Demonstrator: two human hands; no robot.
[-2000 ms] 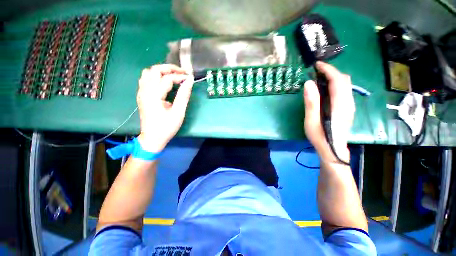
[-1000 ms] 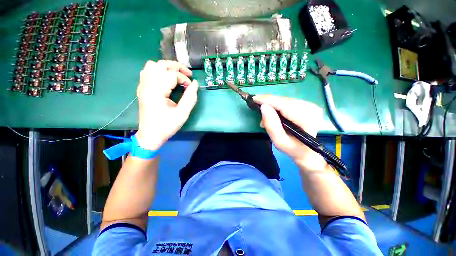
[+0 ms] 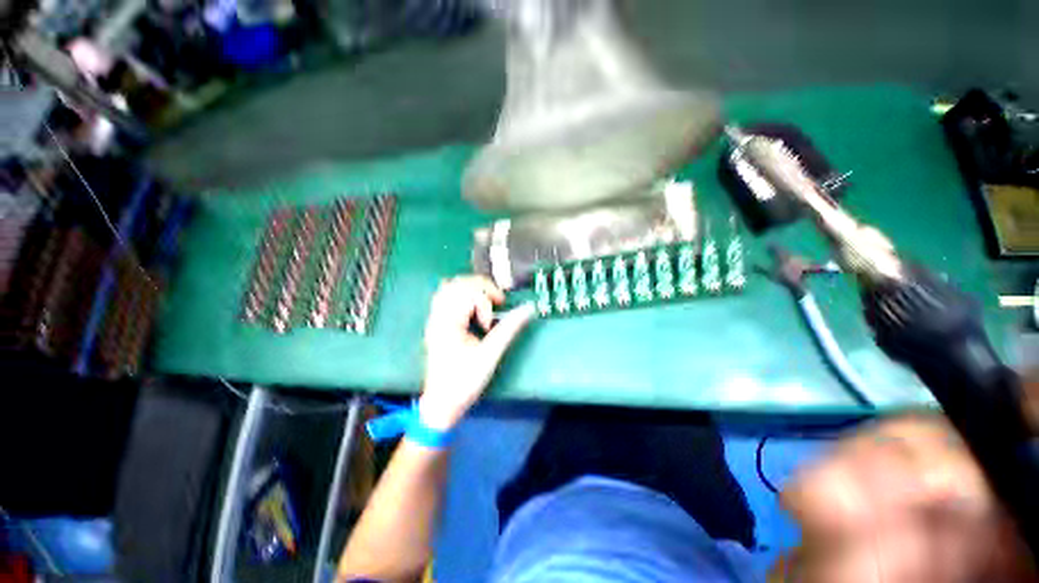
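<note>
The green PCB panel, a row of small boards with whitish parts, lies against the grey metallic support. My left hand, with a blue wrist strap, is at the panel's left end. Its thumb and finger pinch the thin solder wire, hard to see at the fingertips. My right hand is large and blurred at the lower right. It holds the soldering iron raised close to the camera, its blurred metal end pointing up and left across the black parts box. The fingers on the handle are not clear.
Panels with reddish-brown parts lie at left. Diagonal cutters lie right of the panel, beside the black parts box. A translucent grey lamp cover hangs above the support. The iron stand is at far right.
The view has swung up and left. The iron has left the panel's lower edge and is lifted toward the camera, with my right hand moved to the lower right. My left hand stays at the panel's left end.
</note>
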